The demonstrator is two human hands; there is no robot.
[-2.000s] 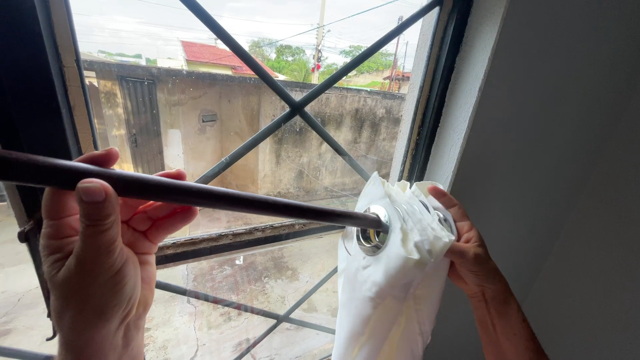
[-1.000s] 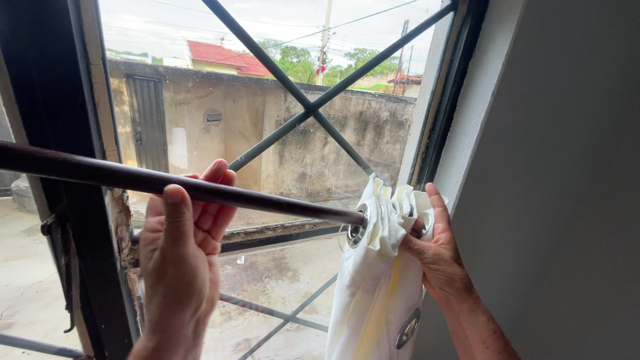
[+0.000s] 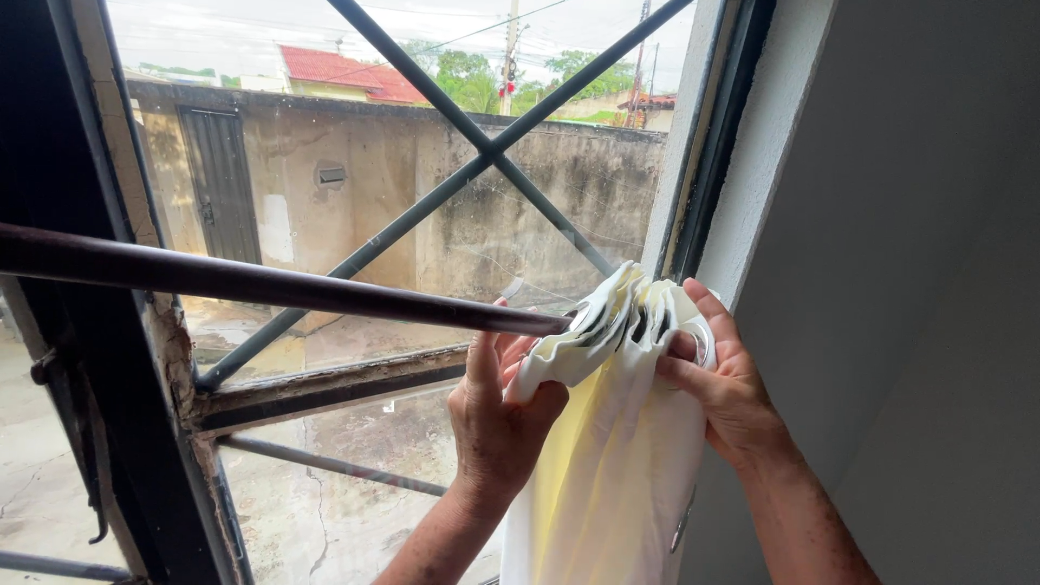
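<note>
A dark curtain rod (image 3: 325,294) runs from the left edge to the gathered top of a white grommet curtain (image 3: 617,455), where its end enters the folds. My left hand (image 3: 504,406) pinches the curtain's top edge on the left, thumb in front, just under the rod's end. On the right side of the bunched folds, my right hand (image 3: 731,382) grips the cloth beside a metal grommet (image 3: 700,341). Several grommets lie stacked between the folds and are partly hidden. The curtain hangs below both hands.
Behind the rod stands a glazed window with crossed metal bars (image 3: 490,150) and a dark frame (image 3: 97,325). A metal window latch (image 3: 89,447) hangs at the lower left. A grey wall (image 3: 918,244) borders the window on the right.
My left hand has left the rod and moved right to the curtain's top edge, which it now holds. The curtain's top folds are more spread out.
</note>
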